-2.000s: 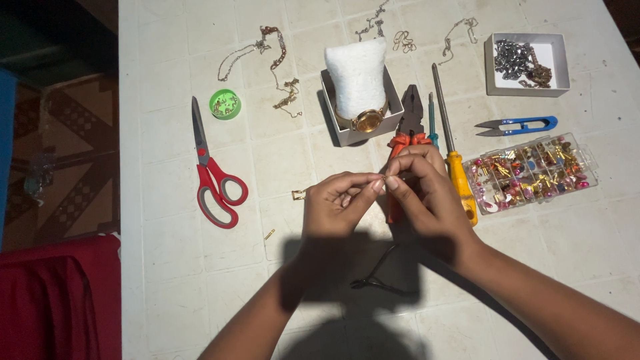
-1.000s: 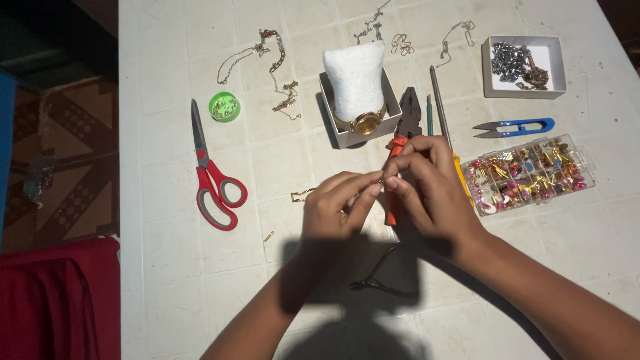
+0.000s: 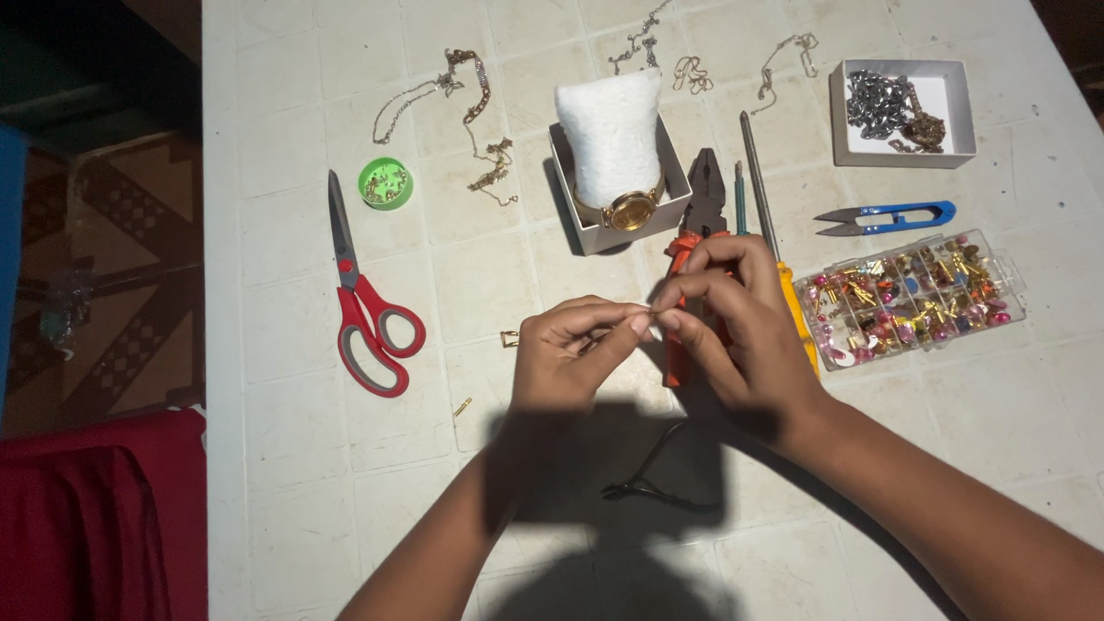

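Observation:
My left hand (image 3: 573, 349) and my right hand (image 3: 742, 328) meet fingertip to fingertip over the table, pinching a tiny gold-coloured piece (image 3: 651, 313) between them; its shape is too small to tell. Under my right hand lie combination pliers (image 3: 707, 198) with orange handles, partly hidden. A gold-coloured clasp-like piece (image 3: 511, 339) lies beside my left hand, and a small gold-coloured bar (image 3: 463, 406) lies lower left. Small black-handled pliers (image 3: 642, 487) rest in the shadow below my hands. A watch (image 3: 630, 210) is strapped around a white cushion (image 3: 609, 138) in an open box (image 3: 595, 237).
Red-handled scissors (image 3: 373, 328) and a green lid (image 3: 385, 184) with small bits lie left. Chains (image 3: 477, 86) lie at the back. On the right are a yellow-handled screwdriver (image 3: 759, 181), blue thread snips (image 3: 897, 217), a compartment box of beads (image 3: 914, 302) and a box of chains (image 3: 904, 155).

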